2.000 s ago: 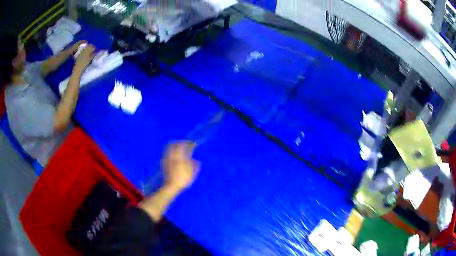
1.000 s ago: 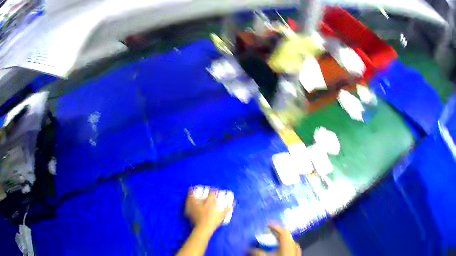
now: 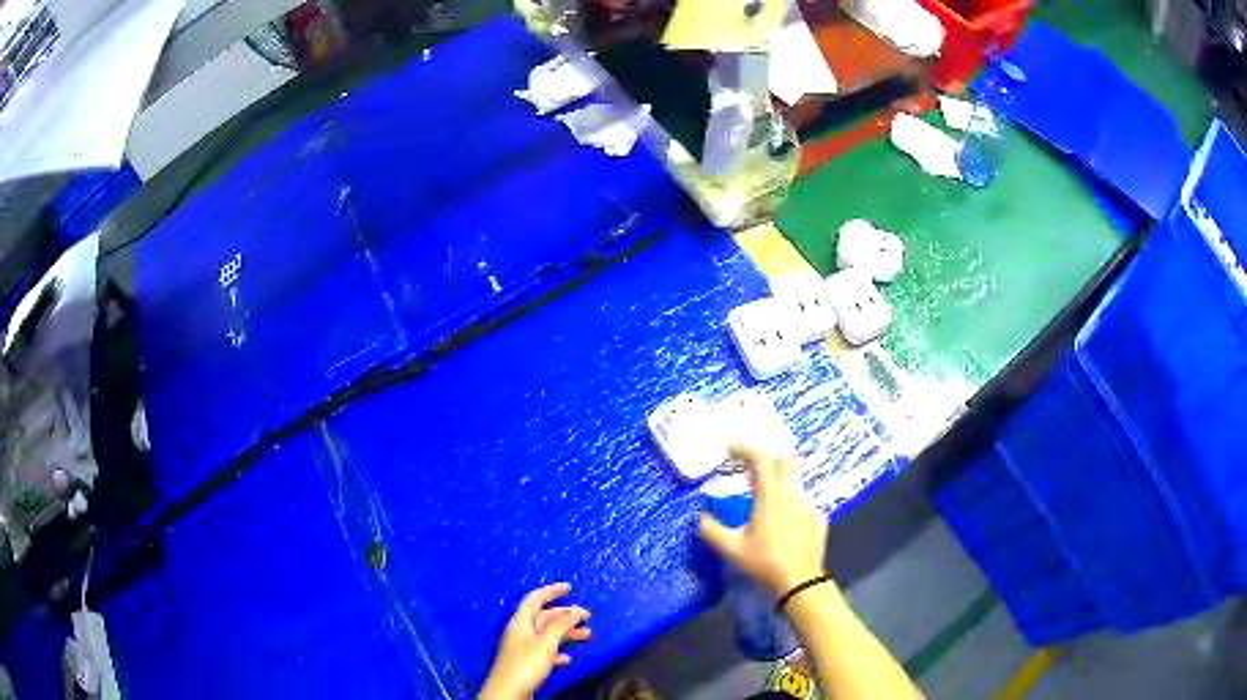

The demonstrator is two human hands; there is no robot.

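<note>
Two white plastic units (image 3: 688, 436) lie close together on the blue sheet (image 3: 520, 479) in front of me. My right hand (image 3: 775, 531) is at the near side of these units, thumb and fingers spread around a small white-and-blue item (image 3: 732, 509), mostly hidden; its grip is unclear. My left hand (image 3: 538, 640) is at the lower edge, fingers apart and empty, left of the right hand. More white units with dark slots (image 3: 766, 338) lie side by side at the edge of the green mat (image 3: 998, 260), with another rounded white piece (image 3: 870, 250) behind them.
A deep blue tote (image 3: 1162, 397) stands at the right, beyond the bench edge. A clear bottle with blue cap (image 3: 976, 162), a red crate (image 3: 974, 34), a clear container (image 3: 755, 178) and a yellow card (image 3: 729, 23) are at the back. Crumpled white wipes (image 3: 602, 126) lie behind.
My left hand has let go of the white units and drawn back toward me. Two units now lie beside my right hand, which has moved up into view. The view has shifted and steadied.
</note>
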